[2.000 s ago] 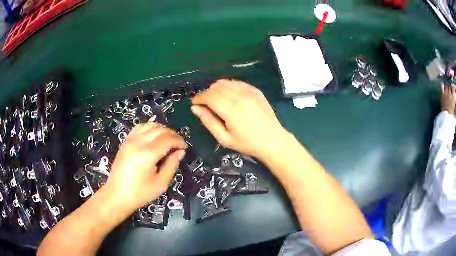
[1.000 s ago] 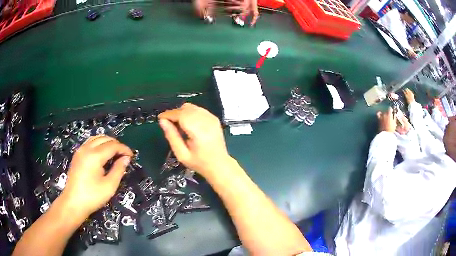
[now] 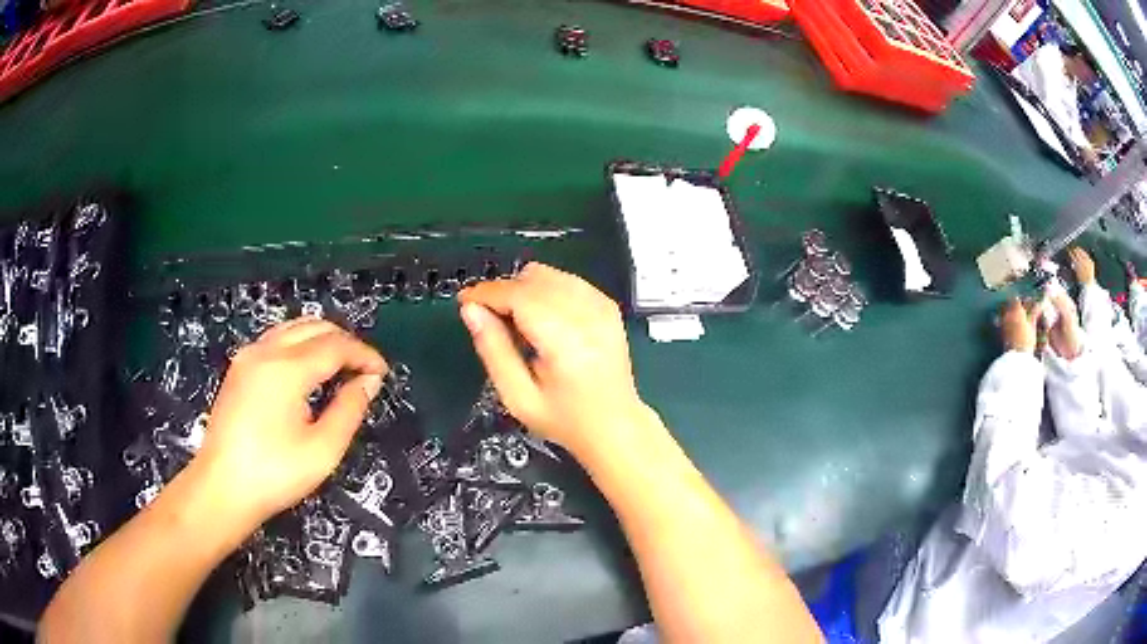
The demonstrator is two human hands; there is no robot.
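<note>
Many silver-looped spring clips (image 3: 472,516) with dark jaws lie in a loose pile in front of me. My left hand (image 3: 296,409) is over the left part of the pile, thumb and index fingertips close together beside a clip; whether they hold it is not clear. My right hand (image 3: 554,346) is above the pile's right side, its thumb and index fingertips almost touching at the end of a row of small round parts (image 3: 403,284). Anything between these fingertips is too small to tell. Clipped pieces (image 3: 50,428) lie in rows on a dark pad at the left.
A black tray (image 3: 748,258) holds white paper slips (image 3: 686,239), with a red marker (image 3: 740,151) beyond. Grouped round parts (image 3: 824,283) and a smaller black tray (image 3: 933,233) are to the right. Red compartment trays (image 3: 881,50) and loose dark parts (image 3: 572,40) lie at the back. A white-sleeved person works at right.
The view has swung right, then partly back left. Another person's hands seen at the far edge one second ago are gone, and dark parts show there. My hands keep nearly the same pose.
</note>
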